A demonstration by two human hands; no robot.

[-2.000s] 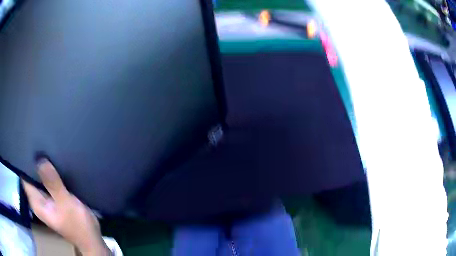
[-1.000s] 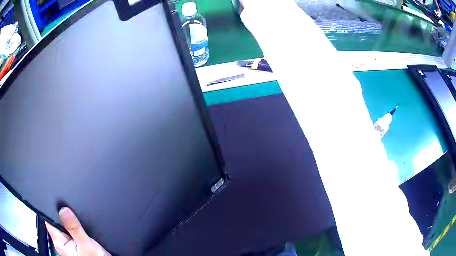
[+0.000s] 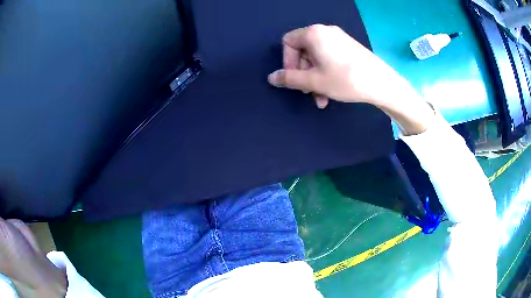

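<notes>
A large dark display panel (image 3: 75, 87) with a black rim lies at the left, one corner pointing to the middle of the black mat (image 3: 250, 128). A small silver metal plate (image 3: 181, 78) sits at that corner. My left hand (image 3: 23, 250) is at the panel's lower left edge, cut off by the picture's edge; its fingertips are hidden at the rim. My right hand (image 3: 305, 67) is over the mat, right of the corner, fingers curled, thumb and forefinger apart, with nothing seen in it. A white glue bottle (image 3: 429, 46) lies to its right.
The green bench top (image 3: 407, 17) shows right of the mat. Black-rimmed panels (image 3: 505, 75) stand at the far right. Below right are a dark panel (image 3: 378, 180), a blue clamp-like item (image 3: 429, 220) and yellow-black floor tape (image 3: 372, 253). My lap is below the mat's front edge.
My right hand has come back from the far side to over the mat. The panel and its corner show higher and further left, as the view has shifted; the left hand shows lower left.
</notes>
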